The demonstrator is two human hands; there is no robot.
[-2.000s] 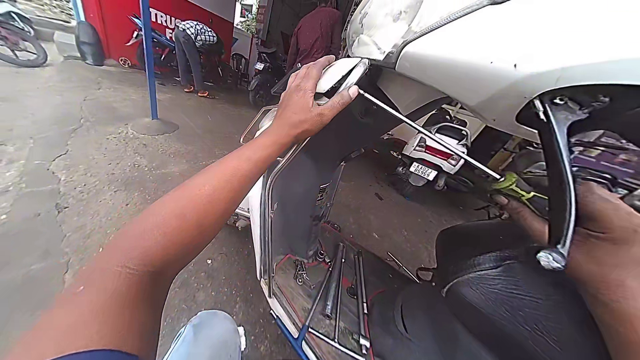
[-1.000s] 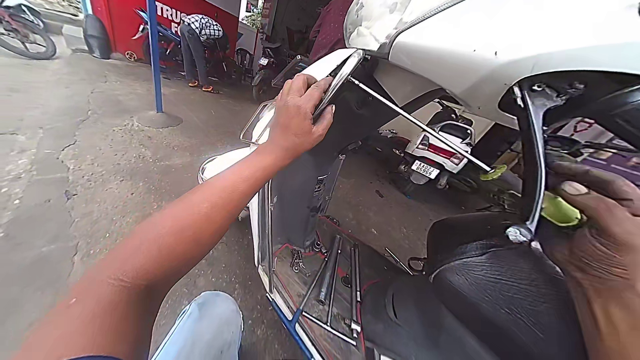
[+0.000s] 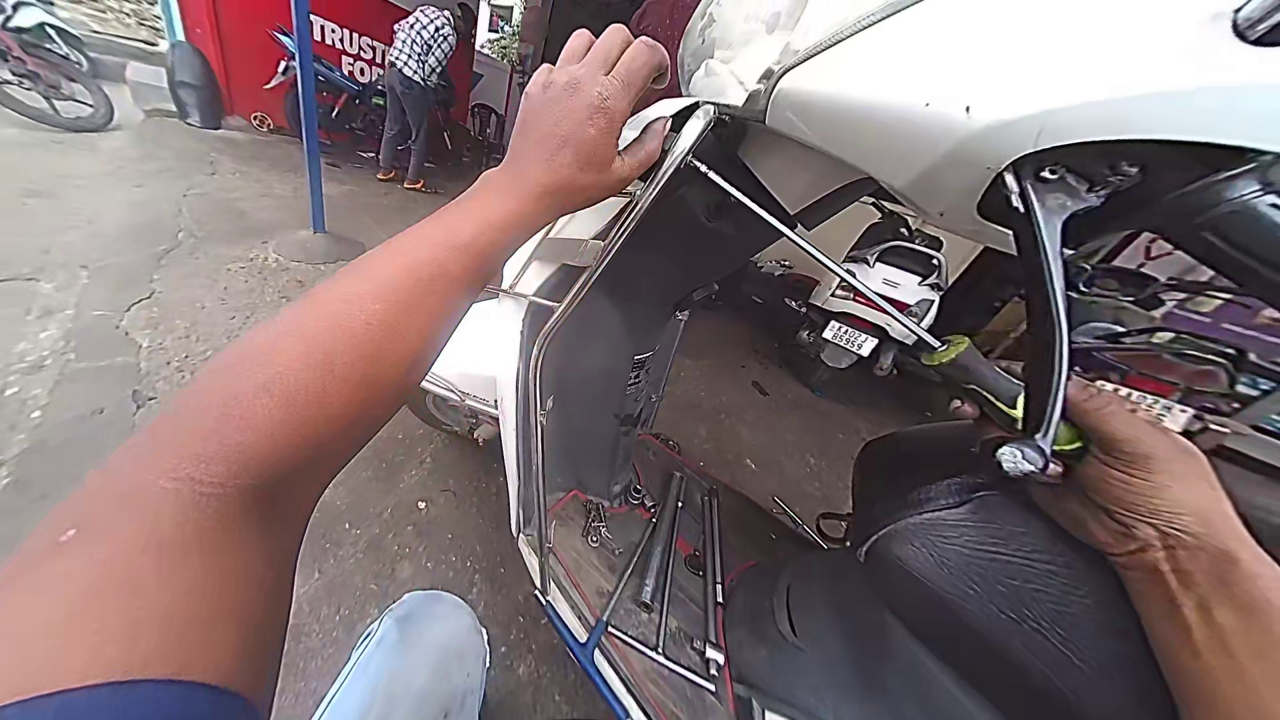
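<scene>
My left hand [image 3: 590, 125] rests on the upper edge of the scooter's white front panel [image 3: 655, 118], its thumb beside the chrome guard rail [image 3: 610, 240]. My right hand [image 3: 1130, 460] is shut on the green and grey handle [image 3: 985, 385] of a long screwdriver. The screwdriver's shaft [image 3: 815, 255] runs up to the left, its tip at the inner side of the panel near the top. A black brake lever [image 3: 1045, 300] hangs in front of the handle. Below, metal rods and tools [image 3: 665, 550] lie on the scooter's floorboard, left of the black seat [image 3: 980, 580].
A white parked scooter [image 3: 880, 290] stands beyond. A blue pole [image 3: 308, 120] rises at the upper left, with a person [image 3: 420, 60] bending at a motorcycle [image 3: 340, 100] behind it. Another motorcycle [image 3: 50, 80] is at the far left. My knee in light jeans [image 3: 420, 650] is at the bottom.
My left hand's fingers have lifted from around the panel's edge and are now more curled. My right hand has a fuller hold on the screwdriver handle, lower behind the lever.
</scene>
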